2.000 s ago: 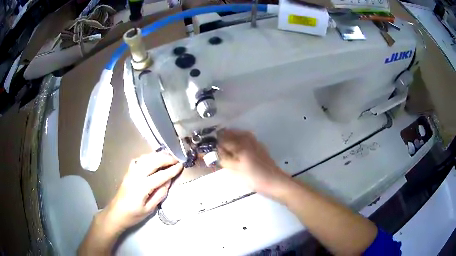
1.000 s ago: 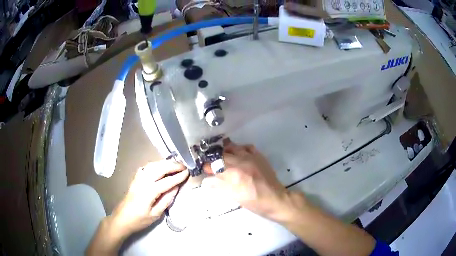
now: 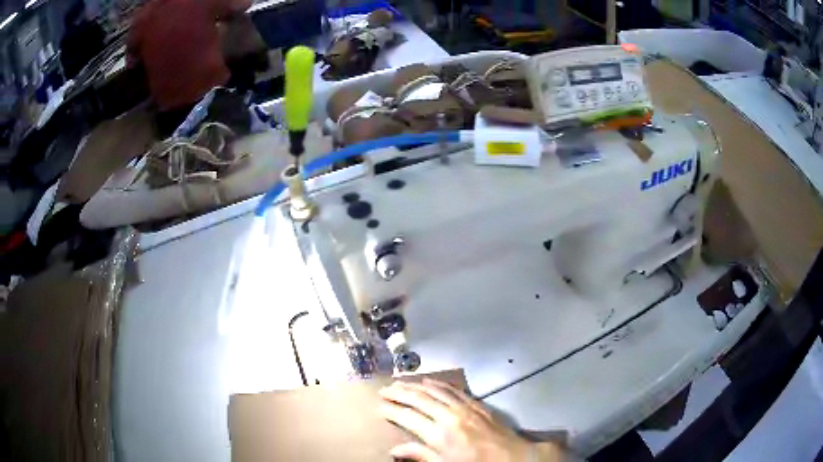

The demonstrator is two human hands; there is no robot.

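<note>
A brown cloth panel (image 3: 311, 422) lies flat on the machine bed in front of the sewing machine head, its far edge close to the presser foot area (image 3: 365, 359). The panel's lower part is cut off by the picture's edge. My right hand (image 3: 442, 422) lies palm down on the panel's right part, fingers somewhat spread, just right of and nearer than the presser foot. My left hand is not in view. The white sewing machine (image 3: 505, 235) stands across the middle. Glare washes out the bed left of the needle.
The glowing lamp (image 3: 239, 280) hangs left of the head. A green-handled screwdriver (image 3: 299, 90) stands upright behind it. Tied bundles (image 3: 397, 104) lie behind the machine. A control panel (image 3: 591, 86) and small carton (image 3: 507, 144) are at the arm. Brown pieces (image 3: 54, 361) lie far left. A person (image 3: 180, 54) is behind.
The view has tilted up. My left hand has left the picture. My right hand has moved from the needle area down onto cloth. The brown cloth behind the head is gone; a panel lies in front.
</note>
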